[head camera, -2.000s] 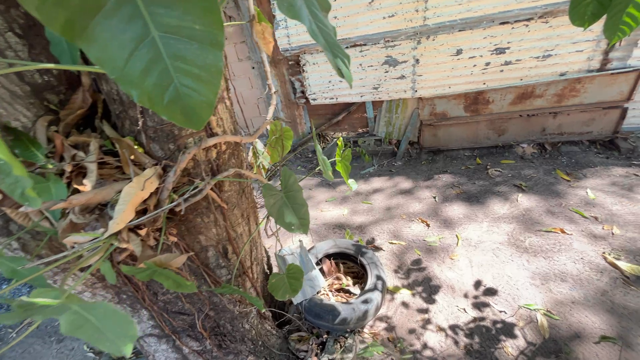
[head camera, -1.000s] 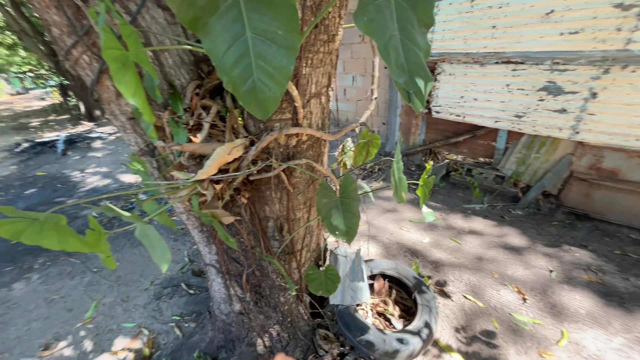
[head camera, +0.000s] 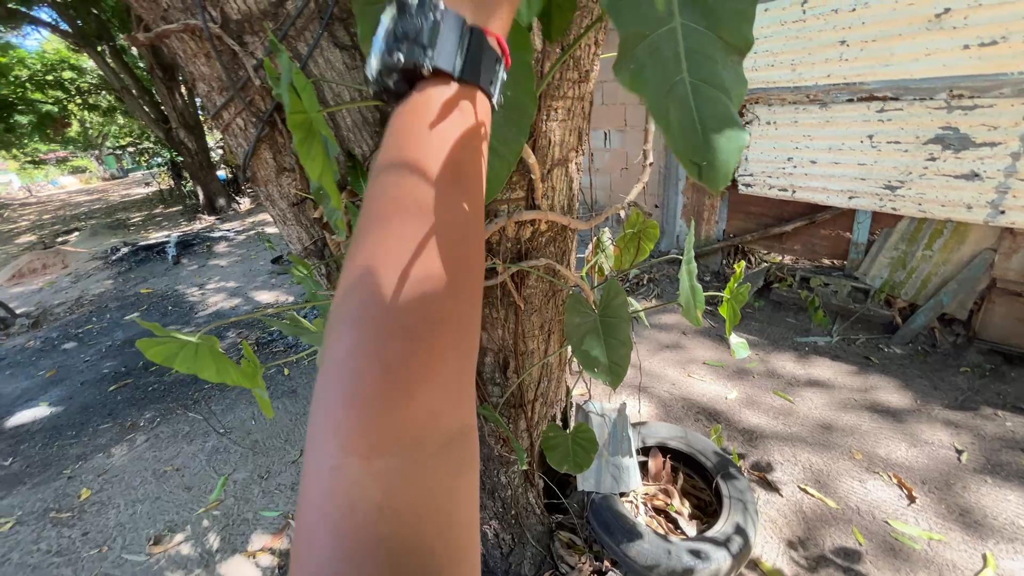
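My left forearm rises through the middle of the view, with a black watch (head camera: 436, 48) and a thin red band at the wrist. Only the base of my left hand (head camera: 484, 10) shows at the top edge; its fingers and anything they hold are out of view. Behind the arm stands a rough tree trunk (head camera: 528, 336) wrapped in vine stems (head camera: 552, 216). A large green leaf (head camera: 684, 80) hangs right of the wrist, and a heart-shaped leaf (head camera: 600, 332) hangs lower down. My right hand is not in view.
A tyre (head camera: 736, 504) holding dry leaves lies at the trunk's foot, with a bent corrugated piece (head camera: 610, 448) by its left rim. A rusty corrugated metal wall (head camera: 880, 152) stands at the right. Another tree (head camera: 188, 136) is at the far left, beyond shaded sandy ground (head camera: 160, 448).
My left arm has come into view and reaches up in front of the trunk; neither earlier frame shows it. The view has swung left since the oldest frame.
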